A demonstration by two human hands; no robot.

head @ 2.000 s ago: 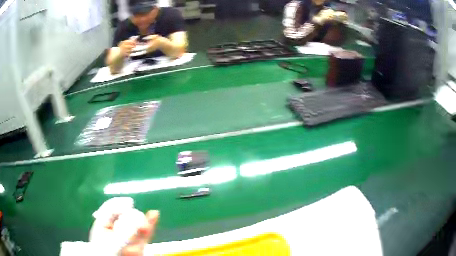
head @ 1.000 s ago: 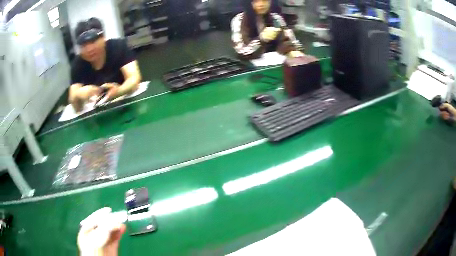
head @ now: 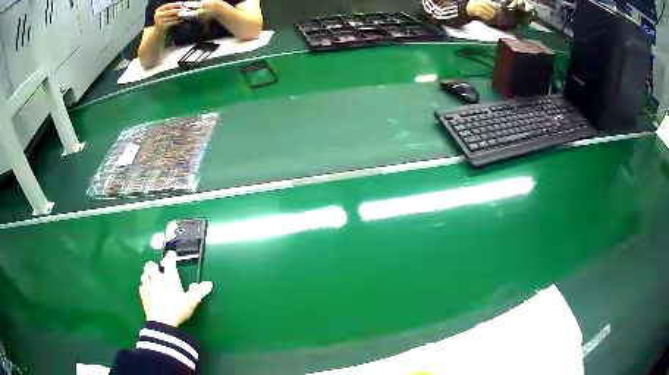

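Observation:
A black phone mid-frame (head: 192, 238) lies on the green belt at left of centre, its filled upper end pointing away from me. My left hand (head: 170, 289) is over its lower end, palm down. The fingers are at its left side and the thumb at its lower right edge, so the hand grips it across. The lower left part of the frame is hidden under the fingers. My right hand is not in view. Only a sliver of the yellow tray (head: 421, 373) shows at the bottom edge, on the white sheet (head: 506, 340).
Beyond the pale rail (head: 293, 182) lie a clear pack of reddish-brown strips (head: 158, 155), a keyboard (head: 517, 128), a mouse (head: 460, 90), a dark red-brown box (head: 522, 67) and a computer tower (head: 609, 62). Across sit two people, a black blister tray (head: 367, 31) and another phone frame (head: 259, 74).
My left hand has moved from beside the mid-frame onto its lower end and now grips it. The view has shifted, and the dark striped sleeve has come into sight.

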